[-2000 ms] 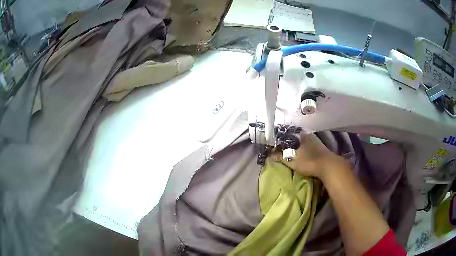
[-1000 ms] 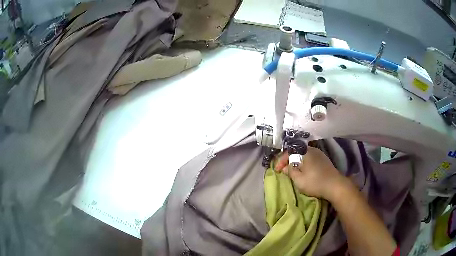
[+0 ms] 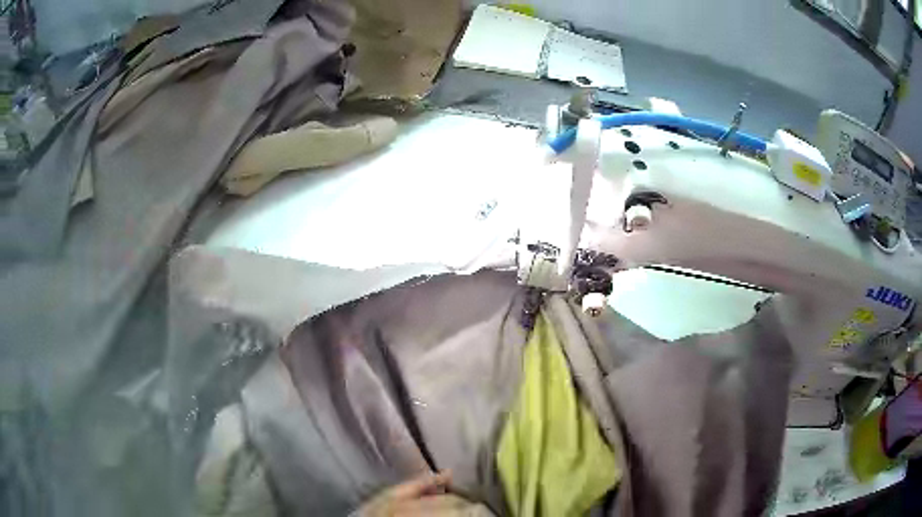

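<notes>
The mauve-grey main panel [image 3: 698, 404] lies across the machine front and hangs towards me. The olive-green piece [image 3: 551, 424] lies on it, running down from the presser foot [image 3: 531, 306], its upper end at the foot. One hand, which looks like my left hand [image 3: 430, 497], is at the bottom edge over the grey cloth. It is mostly cut off, and its grip cannot be made out. My right hand is not in view.
The white JUKI machine [image 3: 698, 217] fills the right side, with a blue hose [image 3: 687, 124] on top. Grey and tan pieces [image 3: 152, 192] are heaped at left. An open notebook [image 3: 546, 50] lies behind. A yellow-green container [image 3: 866, 444] is at lower right.
My right hand has left the needle and gone out of view. A hand has appeared at the bottom. The grey cloth is spread wider to the left, and the green piece hangs straighter.
</notes>
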